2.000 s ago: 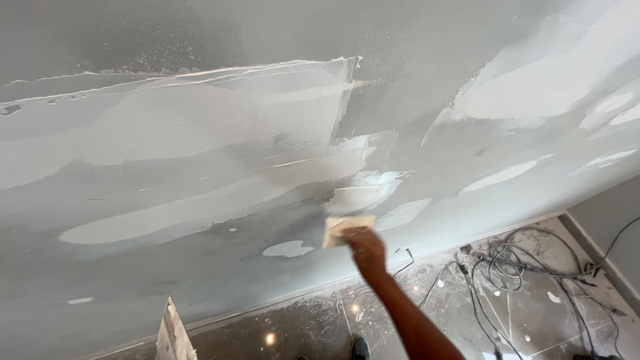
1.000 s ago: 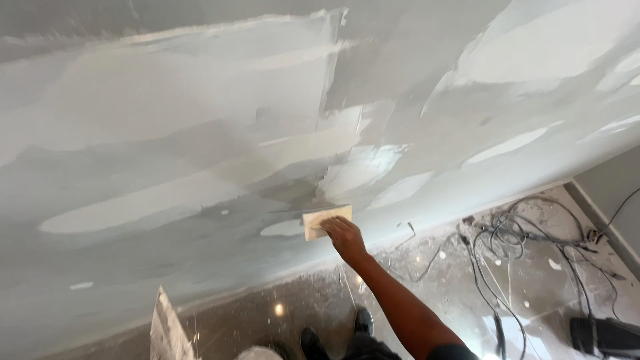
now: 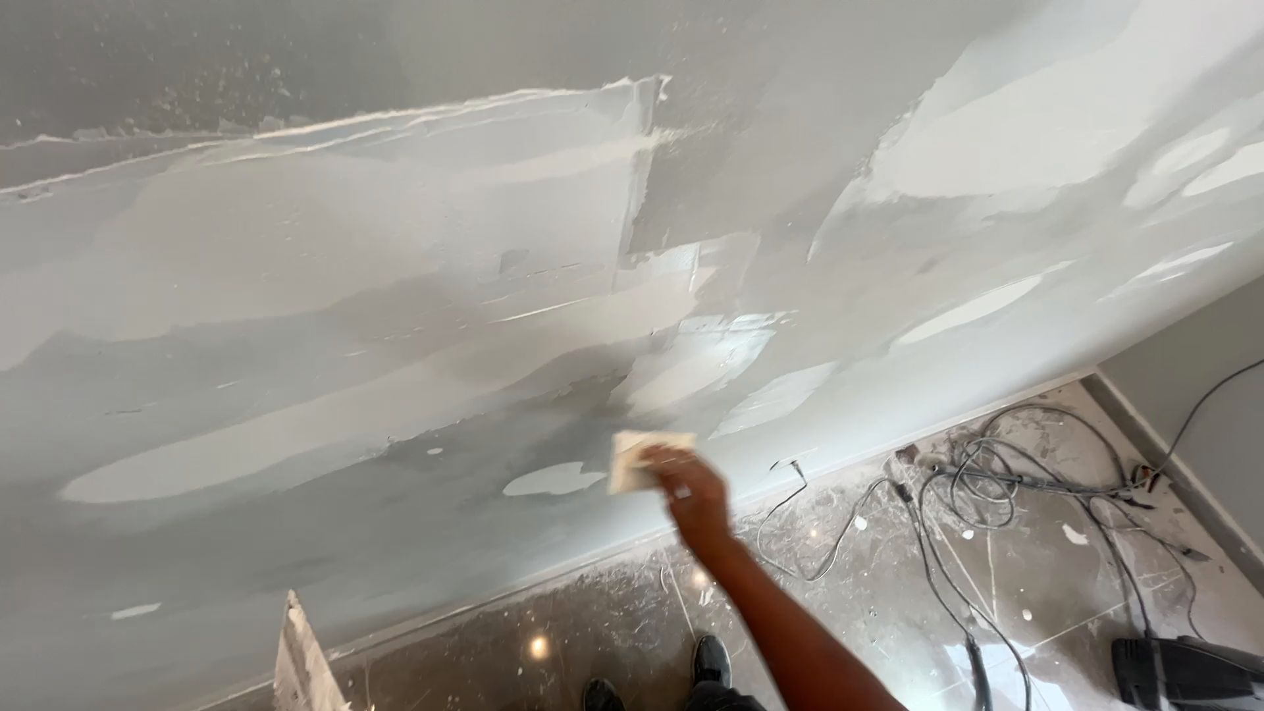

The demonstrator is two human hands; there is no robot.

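My right hand (image 3: 691, 489) grips a pale, flat rectangular tool (image 3: 640, 462), probably a filling blade or sanding pad, at the lower part of the grey wall (image 3: 474, 375). Motion blur hides whether the tool touches the surface. Pale patches of filler cover the wall, one of them (image 3: 553, 479) just left of the tool. A raised ridge of compound (image 3: 425, 117) runs across higher up. At the bottom left a compound-smeared metal blade or hawk (image 3: 304, 657) stands up into view; the hand that may hold it is hidden. My left hand is out of view.
Grey cables (image 3: 997, 484) lie tangled on the dusty, spattered floor tiles (image 3: 869, 592) at the right. A black device or case (image 3: 1190, 671) sits at the lower right corner. My shoes (image 3: 711, 660) are below the wall, and a skirting (image 3: 1175, 464) edges the adjoining wall.
My right hand and the flat tool have shifted a little to the right along the lower wall since a second ago. The view has tilted somewhat.
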